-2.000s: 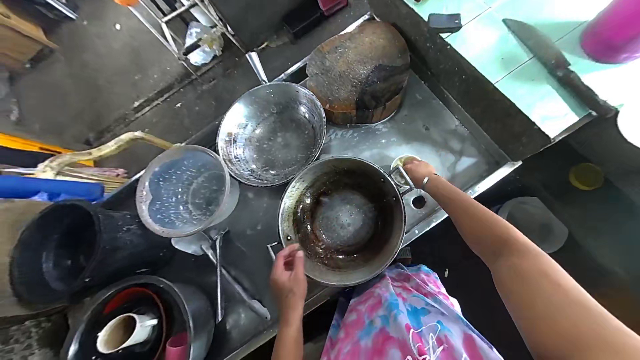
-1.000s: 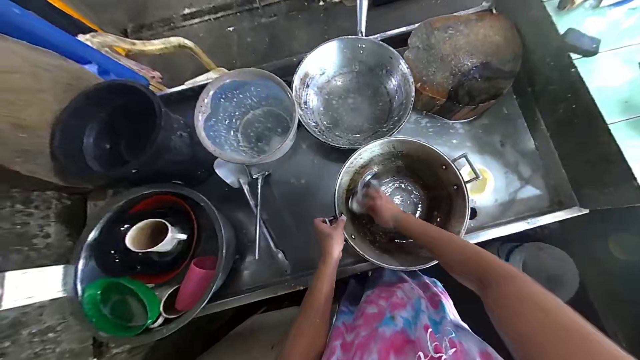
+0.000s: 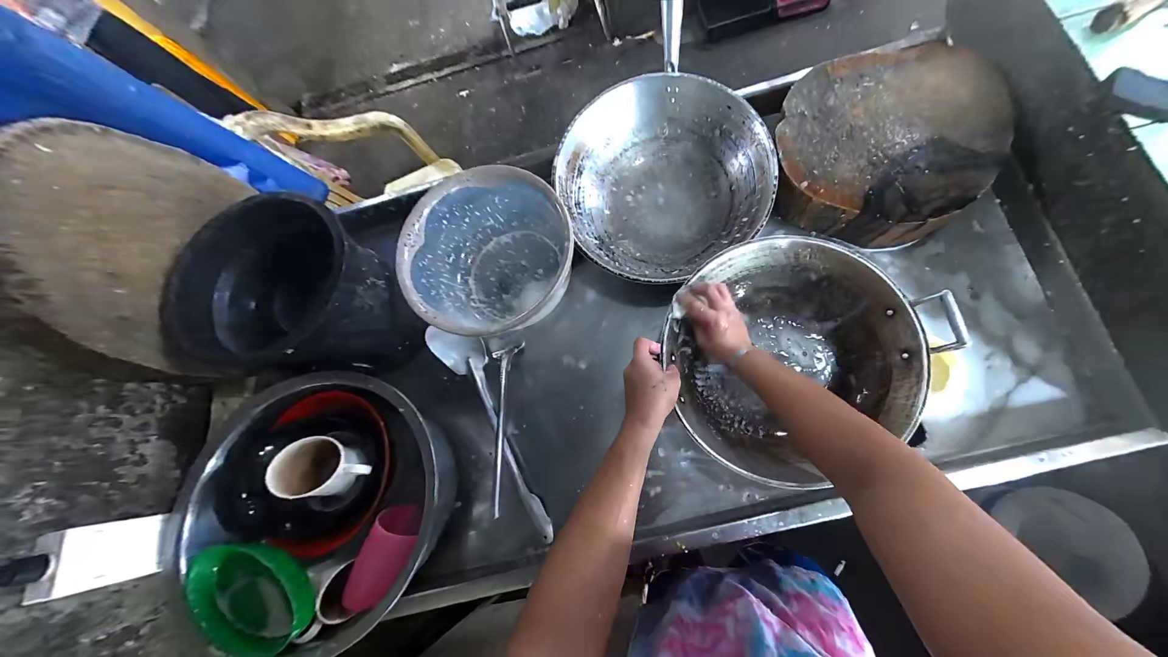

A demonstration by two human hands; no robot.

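A large metal pot [image 3: 849, 338] with loop handles and a wet, stained inside rests on the steel sink counter. Its left side is held by my left hand [image 3: 651, 383], closed at the handle there. My right hand [image 3: 716, 319] presses a pale scrubbing pad or cloth, mostly hidden under the fingers, against the inner left wall near the rim. Suds and water lie on the pot's bottom. Just behind stands a metal pan [image 3: 666, 178] with a long handle. Left of that is a translucent plastic container [image 3: 488, 260] with water in it.
A round wooden chopping block [image 3: 899, 137] stands at the back right. Long metal utensils [image 3: 500, 429] lie left of my left arm. Further left are a black bucket [image 3: 265, 283] and a basin [image 3: 429, 456] with a white cup [image 3: 315, 465], a green bowl [image 3: 246, 598] and a pink tumbler [image 3: 388, 557].
My right hand has gone from the pot's right handle into the pot, then from its bottom to its left inner wall. My left hand stays at the left side. The view has shifted left.
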